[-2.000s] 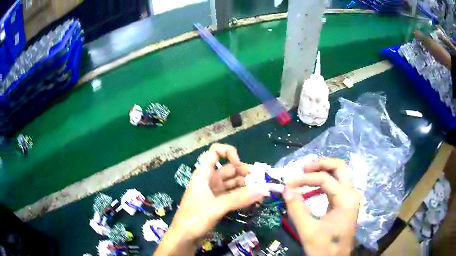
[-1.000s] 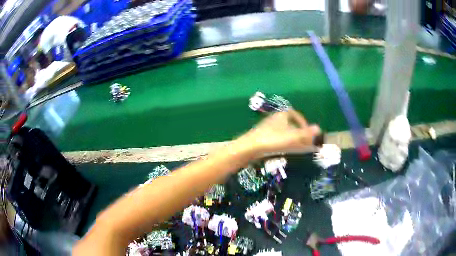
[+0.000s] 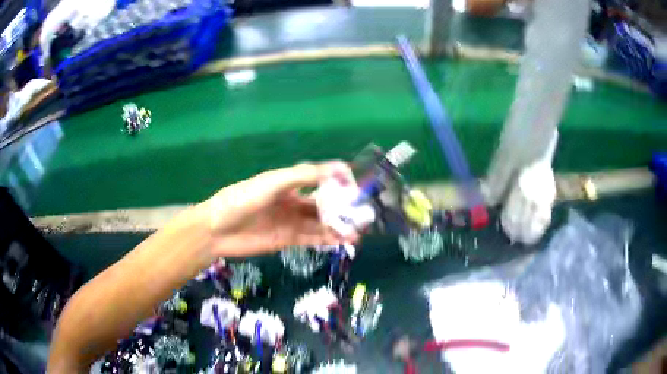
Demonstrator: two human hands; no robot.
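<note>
My left hand (image 3: 292, 212) reaches in from the lower left and holds a wired board assembly by its white plastic housing (image 3: 340, 204). Blurred wires and a board with a yellow part (image 3: 417, 207) stick out to the right, over the pale edge strip. My right hand is not in view. Below, on the dark green bench, lie several more wired assemblies, such as one with a white housing (image 3: 316, 307) and one with blue wires (image 3: 261, 326).
Red-handled cutters (image 3: 468, 345) lie by white parts on a clear bag (image 3: 578, 285). A white squeeze bottle (image 3: 530, 201) stands by the grey post (image 3: 537, 88). A clear tube (image 3: 439, 120) crosses the belt (image 3: 241, 146). Blue trays (image 3: 139, 66) are at upper left.
The view has swung left, then slightly back right. My left hand now holds an assembly up in front. The unit seen earlier mid-belt no longer shows there. My right hand has left view.
</note>
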